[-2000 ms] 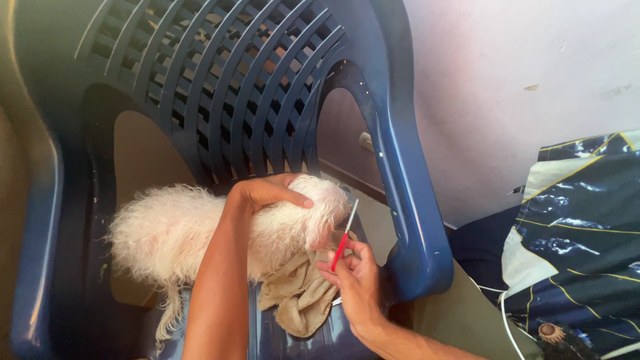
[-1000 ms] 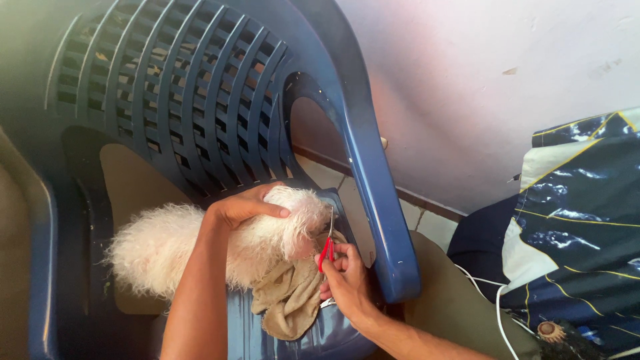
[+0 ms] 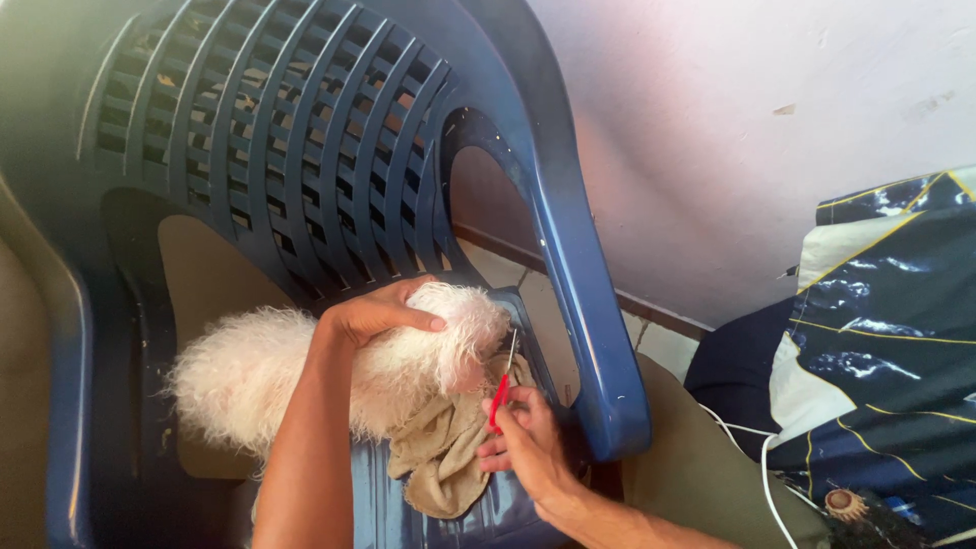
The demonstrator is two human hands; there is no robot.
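Observation:
A small dog with curly white fur (image 3: pixel 252 377) is on the seat of a blue plastic armchair, its head toward the right. My left hand (image 3: pixel 381 313) grips the back of its head and neck, thumb on top. Red-handled scissors (image 3: pixel 500 393) are in my right hand (image 3: pixel 522 438), their blades pointing up just right of the dog's muzzle. The blades look closed or nearly so. A crumpled beige cloth (image 3: pixel 442 465) lies on the seat under the dog's head. The dog's face is mostly hidden by fur.
The chair's armrest (image 3: pixel 579 252) curves close on the right of my right hand, and its slatted backrest (image 3: pixel 267 114) rises behind the dog. Farther right are a pale wall (image 3: pixel 724 114), a dark patterned fabric (image 3: pixel 900 305) and a white cable (image 3: pixel 768 488).
The scissors have shifted slightly relative to the dog's muzzle, staying in my right hand. My left hand keeps its hold on the dog's head. The view has moved somewhat.

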